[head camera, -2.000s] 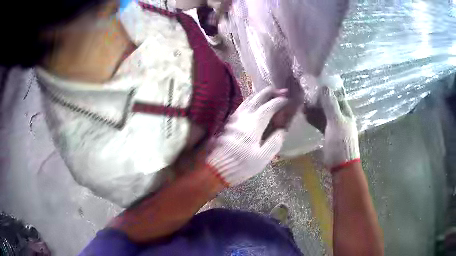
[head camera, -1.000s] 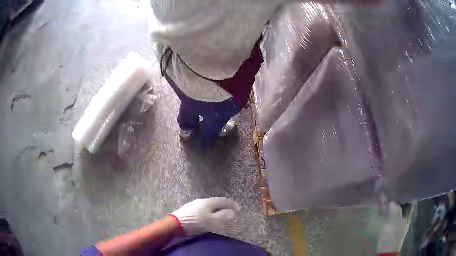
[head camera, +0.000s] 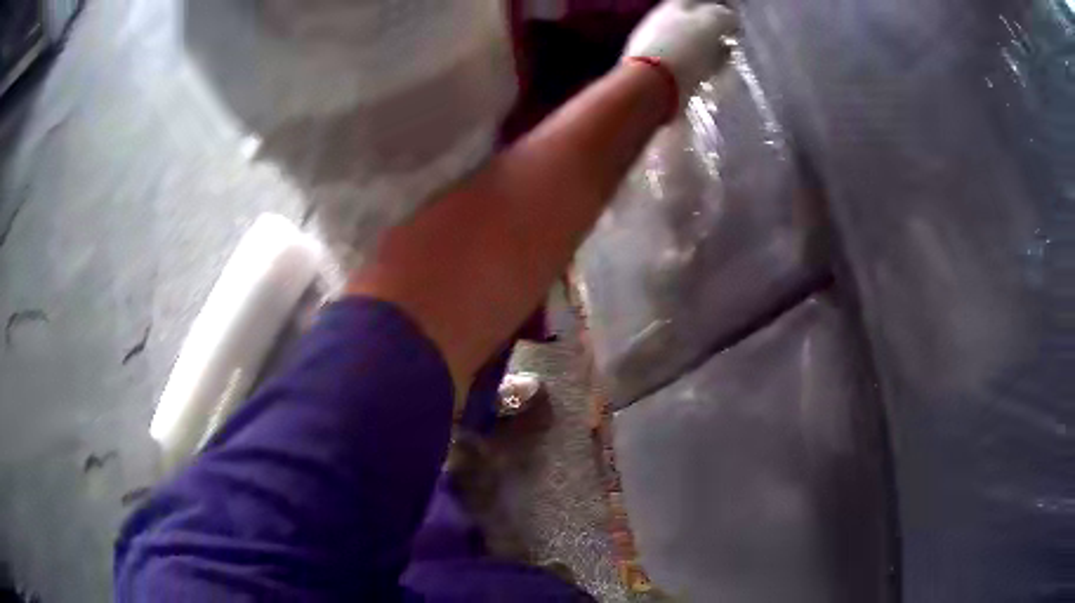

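Observation:
My left hand [head camera: 686, 42], in a white knitted glove with a red cuff, is stretched out at the top edge, at the upper left side of the wrapped load. Its fingers are blurred and partly cut off, so I cannot tell whether they grip anything. Glossy stretch film [head camera: 707, 141] with bright streaks lies on the load beside the hand. A dull grey cover flap [head camera: 743, 471] hangs at the load's lower side. My right hand is out of view.
A co-worker in a whitish and dark red top [head camera: 354, 83] stands close at upper left, partly behind my arm. A white roll [head camera: 230, 330] lies on the grey floor at left. An orange-brown pallet edge [head camera: 612, 495] runs under the load.
My left hand has moved from low near my body up and forward to the load. My right hand, faint at lower right before, is gone. The co-worker appears closer and further left.

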